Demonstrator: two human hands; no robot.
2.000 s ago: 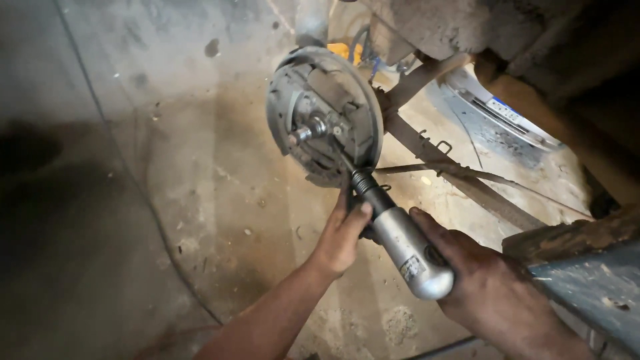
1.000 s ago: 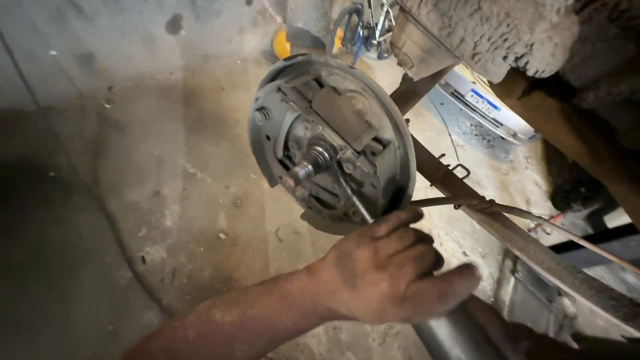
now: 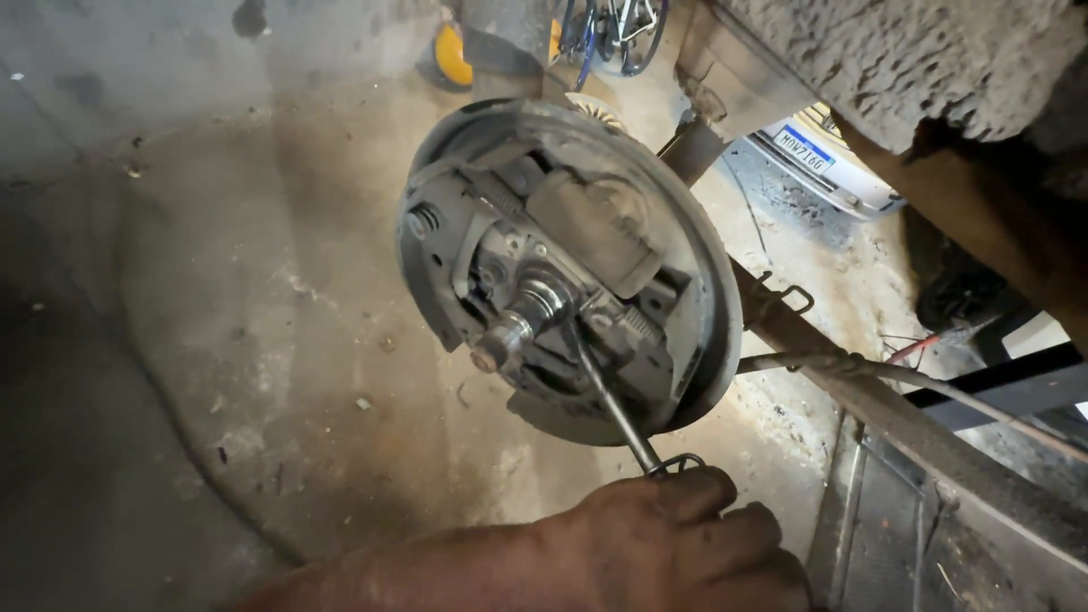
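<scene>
My left hand (image 3: 680, 540) is closed around the front end of an air hammer, whose body is hidden behind the hand and below the picture's edge. From the fist the steel chisel bit (image 3: 614, 406) runs up and left, its tip at the hub area just below the spindle (image 3: 514, 330). A wire retainer loop (image 3: 687, 460) shows at the knuckles. Around the spindle sits an open drum brake assembly with a round backing plate (image 3: 721, 340), a curved brake shoe (image 3: 552, 416) and coil springs (image 3: 639, 325). My right hand is out of view.
A brake cable or hose (image 3: 918, 378) runs right from the backing plate, across a rusty metal beam (image 3: 892, 442). Dirty vehicle underbody (image 3: 918, 59) hangs at upper right. Behind are a car bumper (image 3: 863, 183) and a bicycle (image 3: 633, 34). A dark cable (image 3: 183, 438) lies on the floor.
My right hand, seen on the silver air hammer body two seconds ago, has gone out of view. The brake assembly appears larger as the view has moved closer.
</scene>
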